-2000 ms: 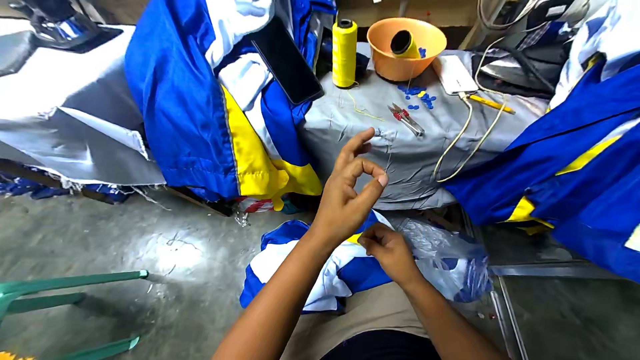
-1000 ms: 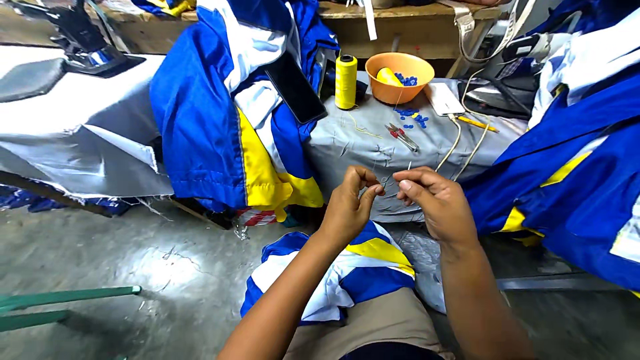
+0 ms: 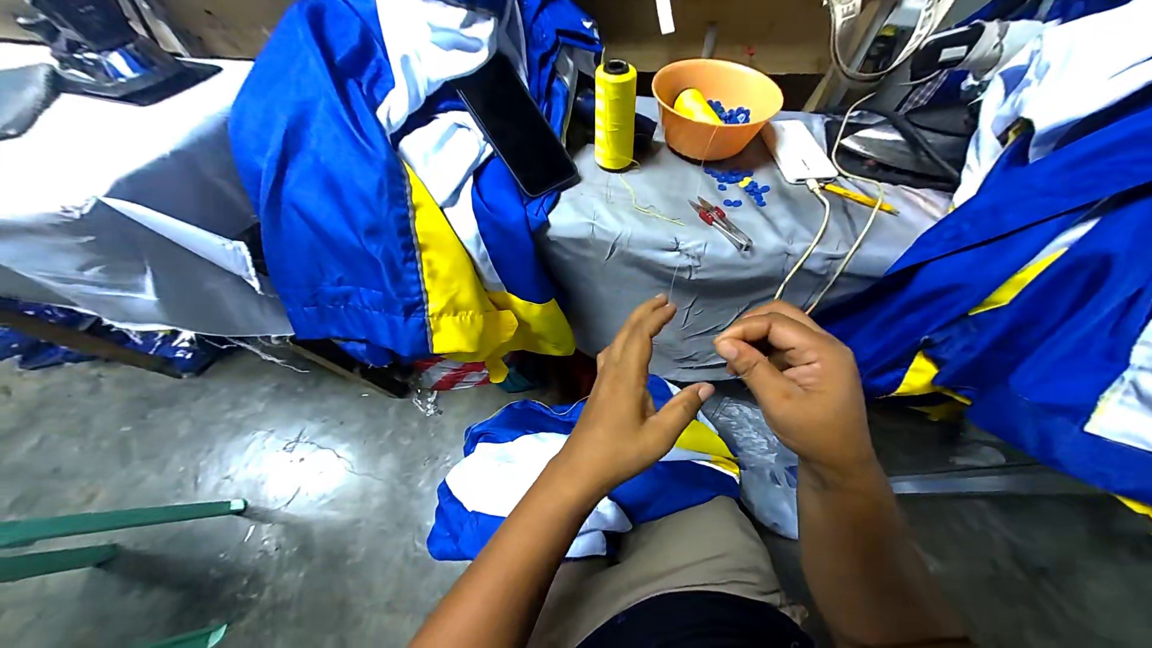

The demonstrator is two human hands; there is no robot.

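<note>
My left hand [image 3: 630,405] is raised with thumb and fingers apart, and nothing shows in its grasp. To its right, my right hand [image 3: 792,378] has thumb and forefinger pinched together; whatever lies between the tips is too small to tell. A fine thread [image 3: 673,279] shows faintly above my left fingertips. Below the hands, a blue, white and yellow garment [image 3: 513,477] lies over my lap. Thread snips with red parts [image 3: 720,223] rest on the grey-covered table [image 3: 621,270], near loose blue buttons [image 3: 760,191] and a cone of yellow thread [image 3: 616,117].
An orange bowl [image 3: 717,90] holds blue buttons and a yellow spool. Beside it are a white power bank [image 3: 799,151] with a cable and a yellow pencil [image 3: 859,198]. A black phone [image 3: 520,126] lies on draped garments [image 3: 333,180]. Green stool legs [image 3: 126,522] stand lower left.
One second ago both hands were close together at the fingertips; now they are apart and my left hand has spread. Two seconds ago my right hand was lower, near the garment.
</note>
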